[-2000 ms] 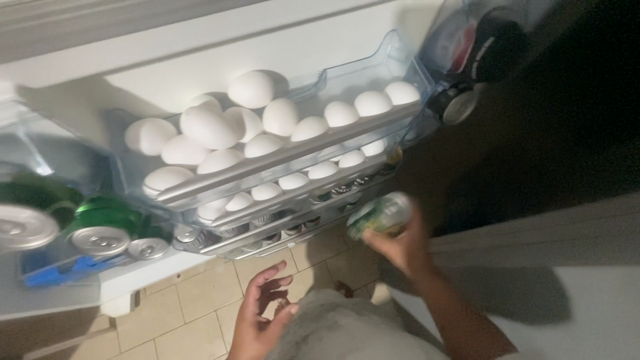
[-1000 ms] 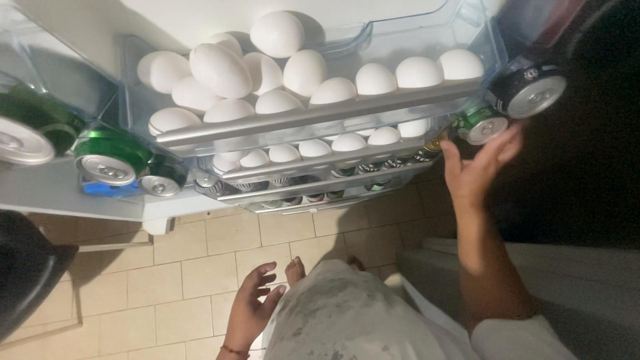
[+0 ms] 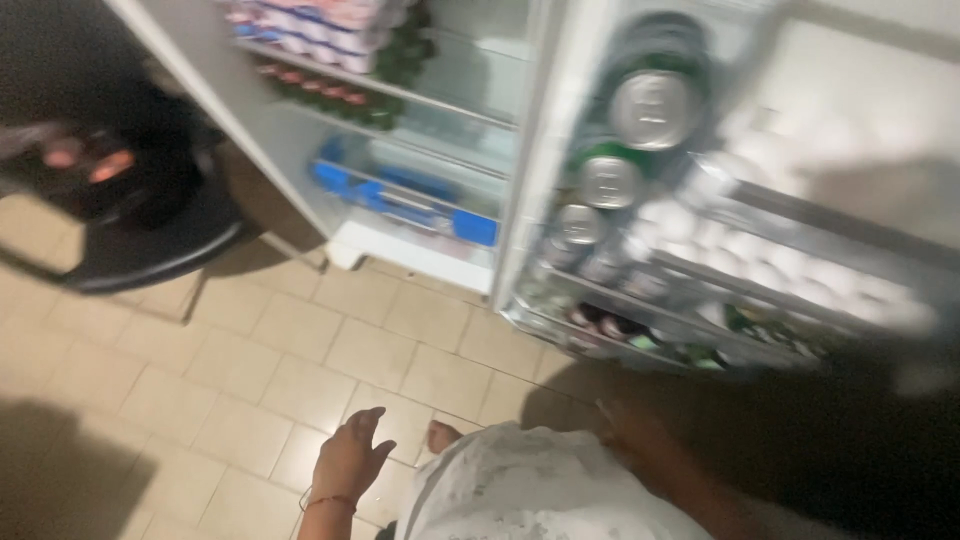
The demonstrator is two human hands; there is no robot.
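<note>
My left hand (image 3: 352, 457), with a thin bracelet at its wrist, hangs over the tiled floor with fingers apart and nothing in it. Lower right, my right hand (image 3: 611, 420) is dark and blurred below the refrigerator door; whether it holds anything does not show. Beverage cans (image 3: 654, 109) with silver ends and green sides stand in the door's side racks. White eggs (image 3: 765, 262) fill a door shelf, strongly blurred, and cans and bottles sit on the lower racks.
The open refrigerator's interior shelves (image 3: 405, 94) hold packed goods and blue objects (image 3: 476, 227) lower down. A dark, round-edged piece of furniture (image 3: 165, 259) stands at the left on the floor tiles (image 3: 300, 390). My bare foot (image 3: 442, 435) shows beside my light clothing.
My right hand has left the can at the far end of the door shelf, which it held two seconds ago and was beside one second ago. The view has swung left to the refrigerator's interior.
</note>
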